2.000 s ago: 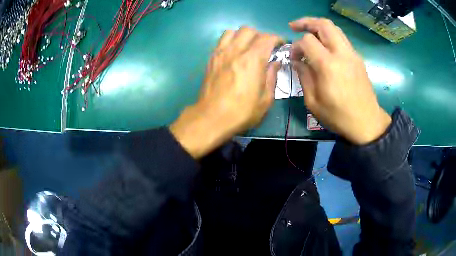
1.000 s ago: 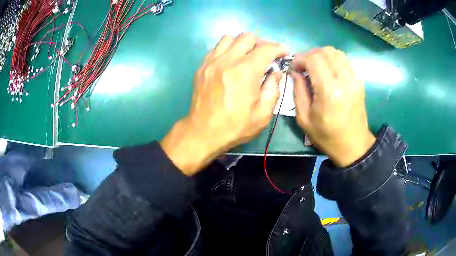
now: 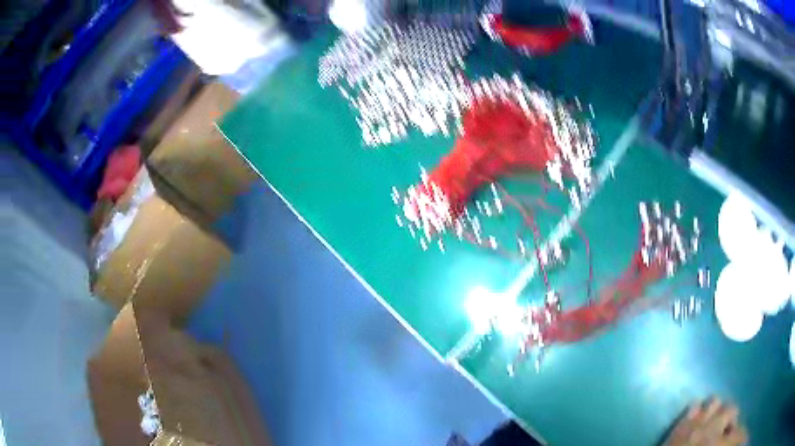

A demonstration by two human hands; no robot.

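My left hand (image 3: 708, 425) is small and blurred at the bottom right edge, mostly cut off; whether it holds anything cannot be told. My right hand is out of the picture. Near the left hand, a smaller bundle of red lead wires (image 3: 601, 315) with pale ends lies on the green table (image 3: 340, 187). A larger red wire bundle (image 3: 501, 139) lies farther back and left. White rounded housings (image 3: 739, 300) are grouped at the right edge. The worked component and housing are not identifiable.
Patterned rows of silver component stock (image 3: 401, 65) and a short red bundle (image 3: 536, 35) lie at the back. Cardboard boxes (image 3: 166, 348) stand left of the table edge, beside blue floor (image 3: 322, 340). A blue rack (image 3: 87, 104) is at the upper left.
The view has swung left and tilted, with blur. The two hands that were together over a white piece are gone from the centre; only part of one hand shows at the bottom right.
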